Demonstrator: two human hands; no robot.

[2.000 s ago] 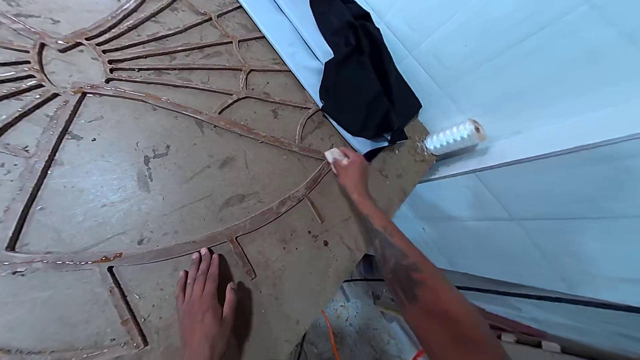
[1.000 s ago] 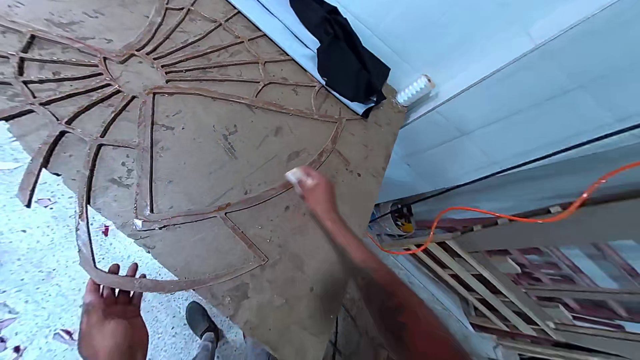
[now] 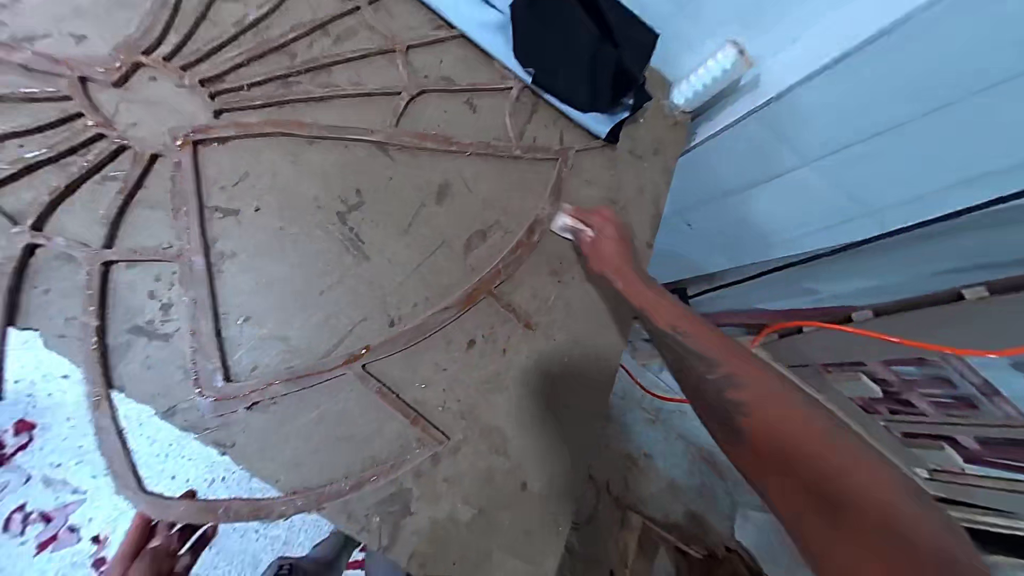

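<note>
A brown openwork panel (image 3: 432,320) of curved strips, with ribs fanning out from a ring, lies on a worn board tabletop (image 3: 512,400). My right hand (image 3: 606,244) pinches a small whitish pad (image 3: 570,225) beside the right end of the long curved strip; whether the pad touches the strip cannot be told. At the lower left, my left hand (image 3: 164,544) holds the panel's outer curved rim from below, where it juts past the table edge over the floor. Part of that hand is cut off by the frame.
Black cloth (image 3: 580,56) lies on a pale sheet at the table's top corner, near a white spool of thread (image 3: 710,76). A pale tiled wall (image 3: 816,160) stands to the right. An orange cord (image 3: 888,338) hangs in front of stacked frames (image 3: 944,392).
My left hand has gone from flat on the tabletop to the panel's overhanging rim. My right hand moved down along the curved strip, then back up toward its right end. The view has shifted.
</note>
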